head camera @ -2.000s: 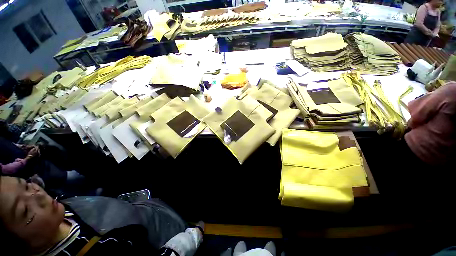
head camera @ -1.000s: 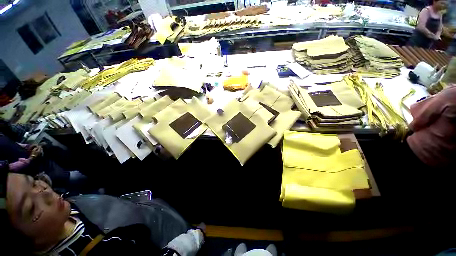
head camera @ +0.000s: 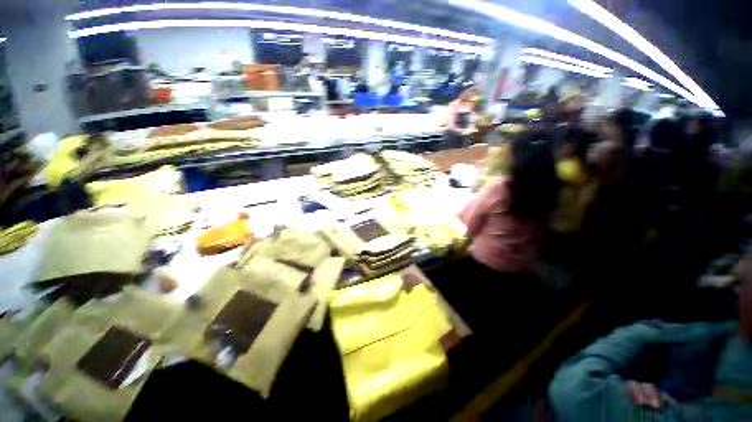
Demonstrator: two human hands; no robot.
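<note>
Neither of my hands is in the picture. The frame is blurred. Nearest in front of me, a folded bright yellow stack with a dark line across it lies on a brown backing board at the bench's front edge. To its left, a tan-olive bag panel with a dark brown square overhangs the edge, with a small shiny spot on it. Another such panel lies further left. More tan panels with a brown square are stacked behind the yellow stack.
An orange-yellow lump lies mid-bench. Stacked tan panels stand on the far side. A person in pink is at the bench on the right. A person in teal is at the lower right. A yellow floor line runs between.
The view has swung right and up. The bench things have shifted left in the picture, the seated person at lower left is out of view, and the teal-sleeved person and ceiling lights now show.
</note>
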